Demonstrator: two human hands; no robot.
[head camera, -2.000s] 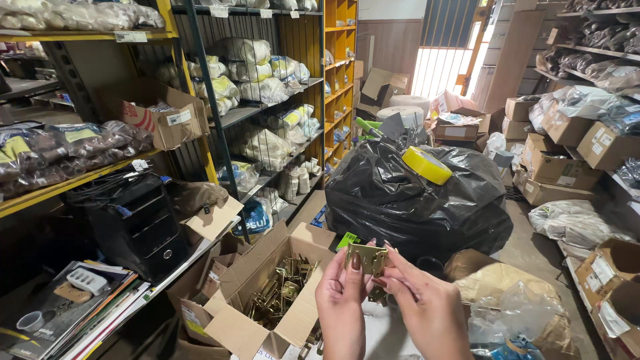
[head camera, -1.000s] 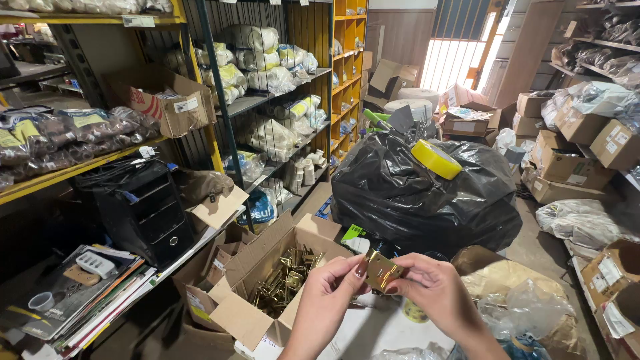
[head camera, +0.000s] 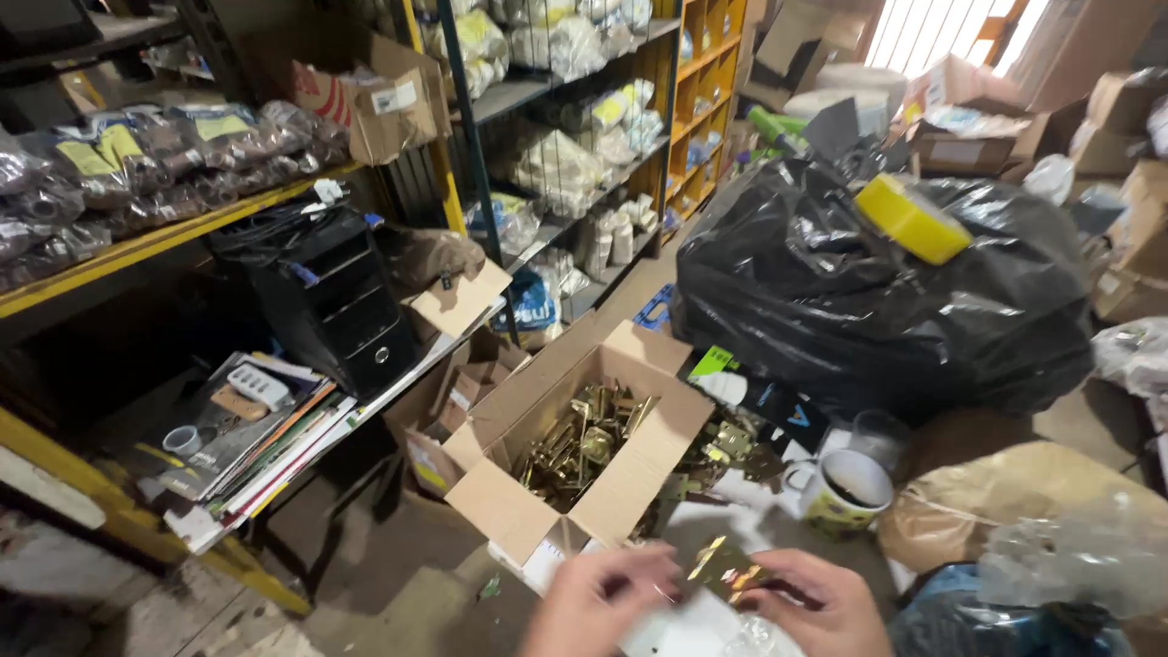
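My right hand holds a brass-coloured metal plate, apparently a hinge, between thumb and fingers near the bottom edge. Just left of it is my left hand, blurred, its fingers curled with a small gap to the plate; nothing shows in it. An open cardboard box beyond my hands contains many brass-coloured metal pieces. More such pieces lie loose to the right of the box, beside a mug with dark contents.
A black plastic bag with a yellow tape roll on it stands beyond the mug. At left, a computer tower and papers sit below a yellow-edged shelf. A brown paper bag lies at right.
My left hand has come off the metal plate, which both hands held a second ago. The plate remains in my right hand. The view has shifted down and left.
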